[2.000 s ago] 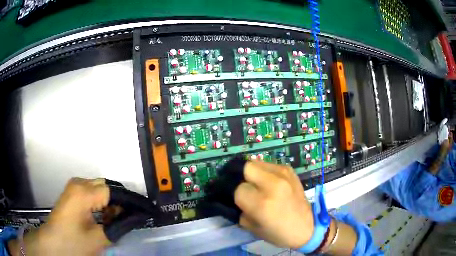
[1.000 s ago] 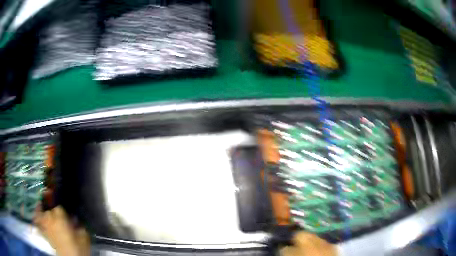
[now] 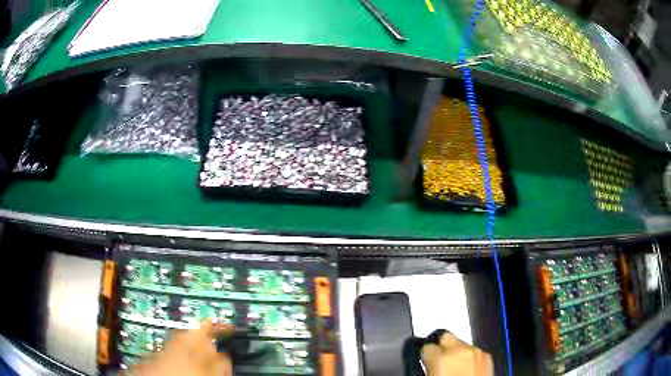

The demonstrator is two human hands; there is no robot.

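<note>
A black pallet (image 3: 331, 257) with green circuit boards (image 3: 277, 282) lies at the lower left. My left hand (image 3: 195, 354), blurred and cut off by the bottom edge, is over its lower part; black finger cots reach over the boards. Whether it holds anything cannot be told. A dark, phone-like slab (image 3: 385, 332) lies on the bright metal plate (image 3: 447, 305). My right hand (image 3: 452, 355), with black cots, is at the slab's lower right side, partly cut off; its grip is unclear. Another pallet with filled boards (image 3: 583, 299) lies at the right.
On the green shelf stand a tray of silver capacitors (image 3: 285, 150), a tray of yellow parts (image 3: 462, 158) and a clear bag of silver parts (image 3: 147, 114). A yellow-dotted sheet (image 3: 609, 176) is at the far right. A blue coiled cord (image 3: 478, 132) crosses the view.
The view has risen and swung left. The filled pallet sits farther right and apart from the slab. The left pallet is now closer beside the slab, with my left hand over its boards.
</note>
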